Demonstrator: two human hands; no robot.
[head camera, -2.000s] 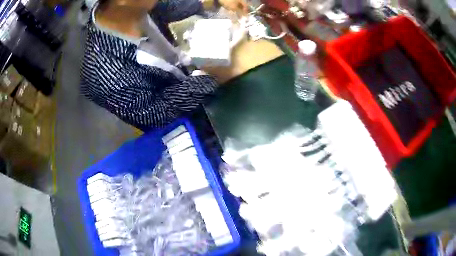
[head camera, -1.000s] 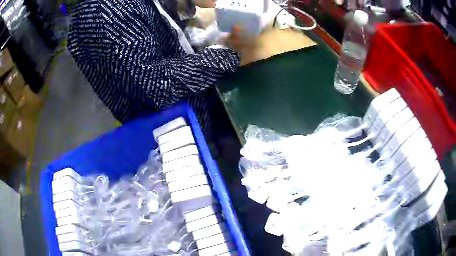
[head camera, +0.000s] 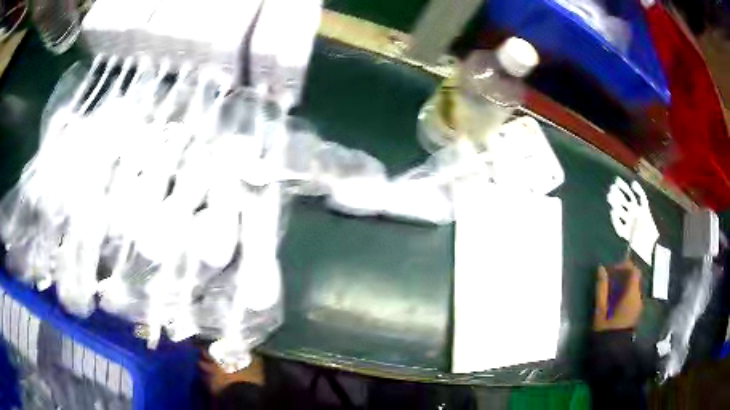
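Observation:
Bagged white cords with white power strips (head camera: 192, 24) lie in a row on the dark green bench at the left. One power strip (head camera: 524, 156) lies apart, its bagged cord stretching left, above a white paper sheet (head camera: 508, 280). My right hand (head camera: 618, 296) is right of the sheet, closed around a thin pen with a blue part. My left hand (head camera: 234, 376) is small and blurred at the bench's front edge, by the lower end of a bagged cord; its grip is unclear.
A clear bottle (head camera: 496, 76) stands behind the lone strip. A white glove (head camera: 632, 220) and a white card (head camera: 661, 271) lie at the right. A blue tote (head camera: 152, 384) is lower left, a green crate (head camera: 548, 396) below the bench, and blue (head camera: 584, 48) and red (head camera: 696, 120) bins behind.
The view has swung right along the bench, so the strips and blue tote now sit further left. The other person is out of view. Both my hands, the sheet and the glove have come into view.

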